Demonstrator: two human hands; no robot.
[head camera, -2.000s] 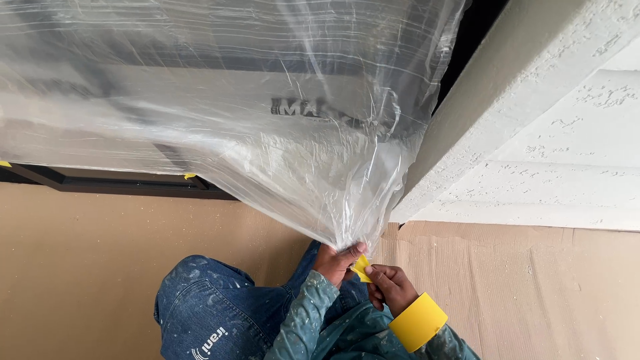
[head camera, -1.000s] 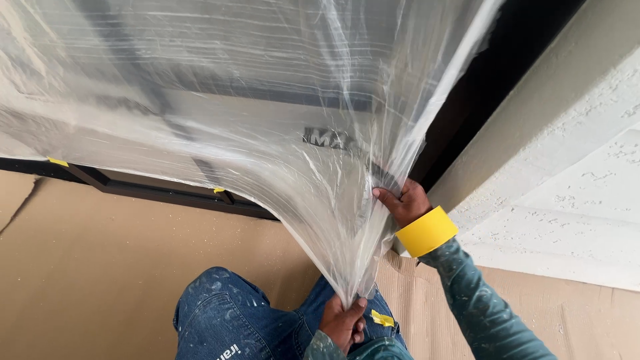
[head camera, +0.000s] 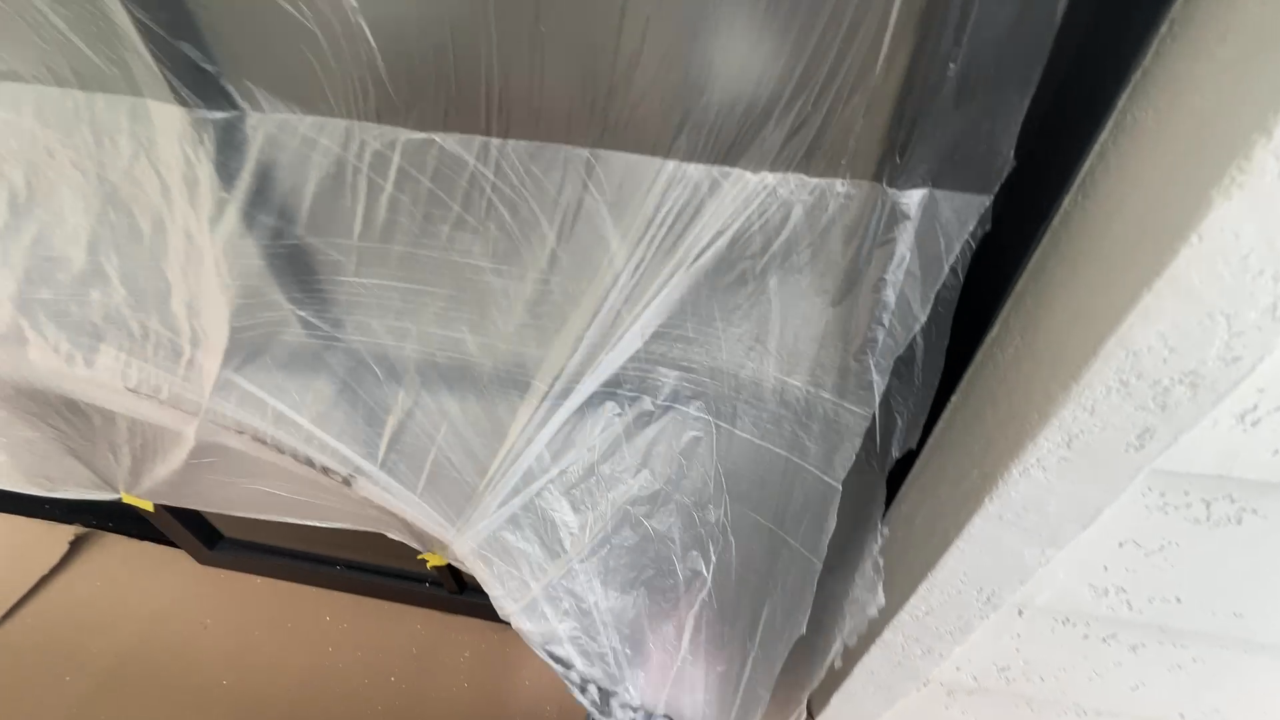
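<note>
A clear plastic sheet (head camera: 560, 300) hangs in folds over a dark-framed pane and gathers toward the bottom of the head view. Its loose right edge lies near the black frame. One bit of yellow tape (head camera: 137, 502) is at the sheet's lower edge on the left, and another bit of yellow tape (head camera: 433, 560) is nearer the middle, by the black bottom frame (head camera: 340, 575). Neither of my hands can be made out; a blurred pinkish patch shows behind the plastic at the bottom, and I cannot tell what it is.
To the right, a white textured wall (head camera: 1150, 540) with a slanting edge stands beside the black side frame (head camera: 1030, 200). Brown covering paper (head camera: 250, 640) with small pale specks lies on the floor at lower left, with a dark seam or gap near the frame.
Both hands, seen on the plastic sheet a second ago, are out of sight. The view has shifted closer to the sheet. My right hand had moved up the sheet between the two earlier frames.
</note>
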